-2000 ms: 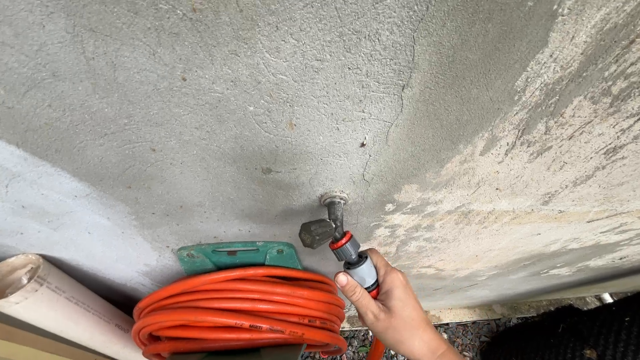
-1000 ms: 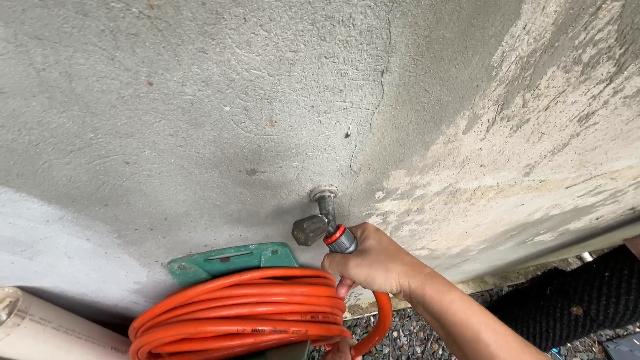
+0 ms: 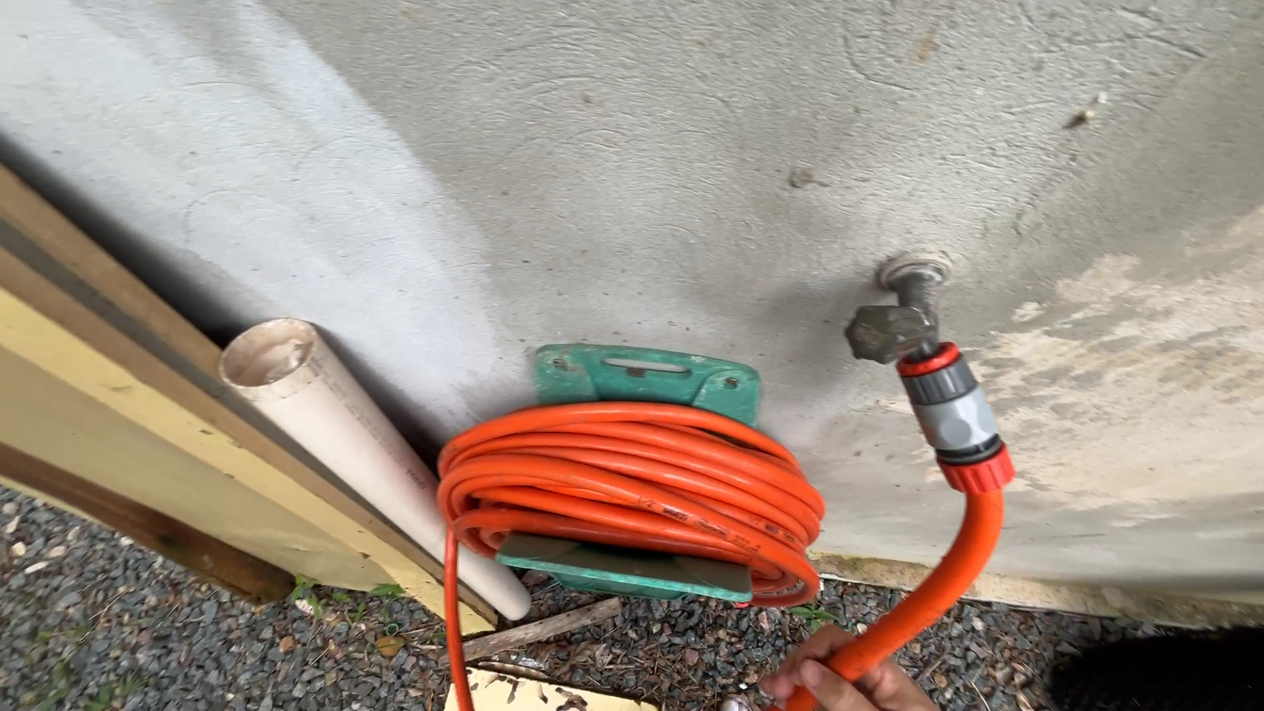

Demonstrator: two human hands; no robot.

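Observation:
My right hand [image 3: 854,681] is closed around the orange garden hose [image 3: 963,563] at the bottom edge, where part of the hand is cut off. Above it, the hose rises in a curve to a grey and red hose connector [image 3: 955,420], which is joined to the metal wall tap [image 3: 913,306]. The tap's dark knob [image 3: 879,333] points left. Left of the tap, the rest of the orange hose lies in a thick coil [image 3: 632,474] on a green plastic hose hanger [image 3: 647,375] against the wall. My left hand is not seen.
A whitish plastic pipe [image 3: 365,444] leans at the left beside yellow and brown boards [image 3: 197,425]. Gravel [image 3: 89,592] covers the ground, with a wood strip [image 3: 543,627] and a pale yellow piece [image 3: 553,691] below the coil. A dark item [image 3: 1165,671] is at lower right.
My right hand has let go of the connector and moved down onto the hose. The connector stays on the tap. The view has shifted left.

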